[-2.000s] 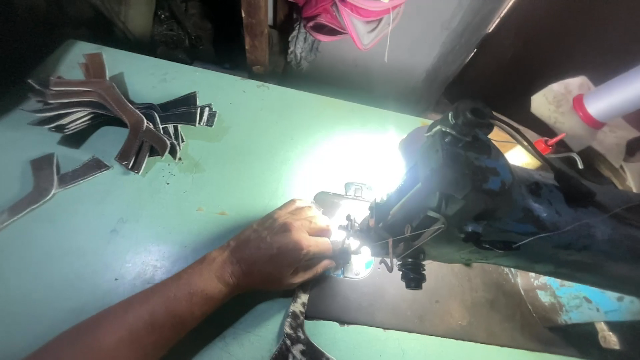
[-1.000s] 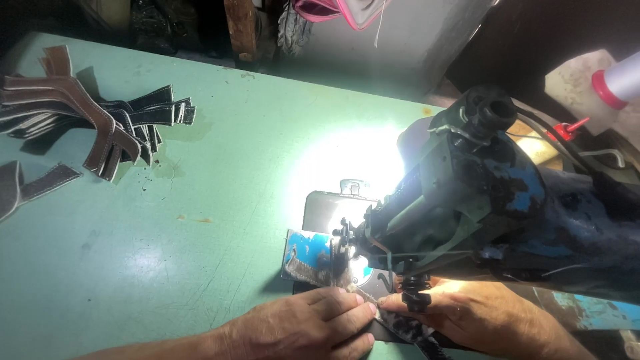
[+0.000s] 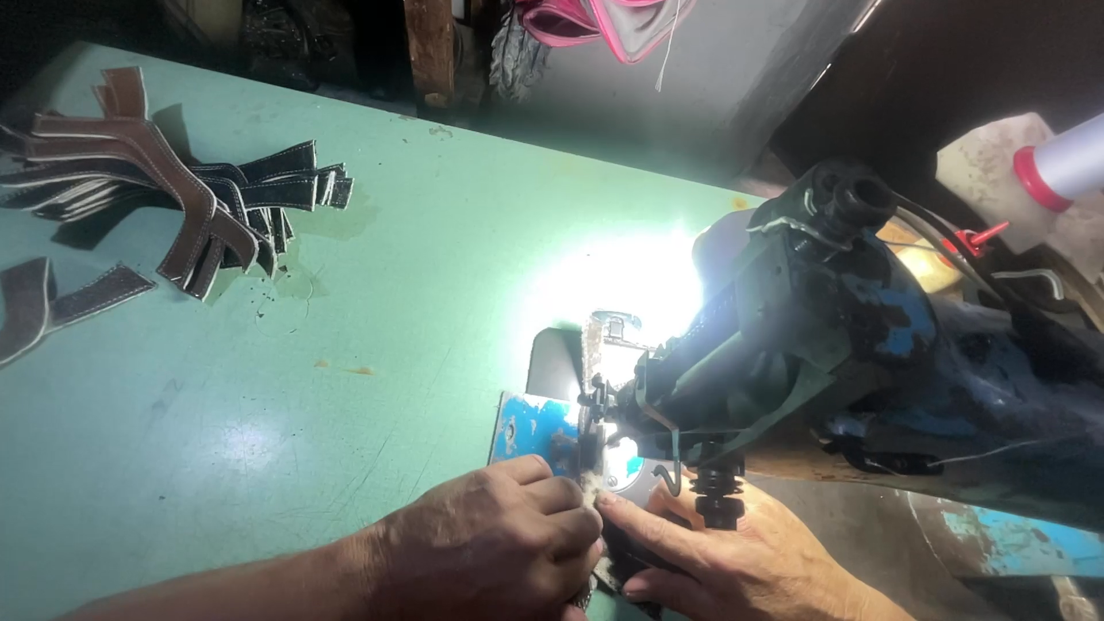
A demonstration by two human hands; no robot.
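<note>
A narrow leather piece with a pale fuzzy edge point(image 3: 592, 493) runs under the presser foot point(image 3: 595, 401) of an industrial sewing machine point(image 3: 776, 328). My left hand point(image 3: 500, 539) grips it in front of the foot, fingers curled, its lower end partly hidden. My right hand point(image 3: 733, 539) lies on the other side, its index fingertip touching the edge beside the left fingers. The blue, worn plate point(image 3: 530, 427) of the machine bed is just left of the foot. A bright lamp glare washes out the area behind the needle.
A pile of stitched brown and black leather straps point(image 3: 185, 177) lies on the green table point(image 3: 388, 250) at the upper left, with a forked strap point(image 3: 86, 302) nearer. Right of the machine head are a bottle with a red nozzle point(image 3: 936, 259) and a white thread cone point(image 3: 1065, 168).
Two seconds ago only my left hand showed, beside the needle; now both hands are in front of the foot. Since one second ago the leather piece shows behind the foot.
</note>
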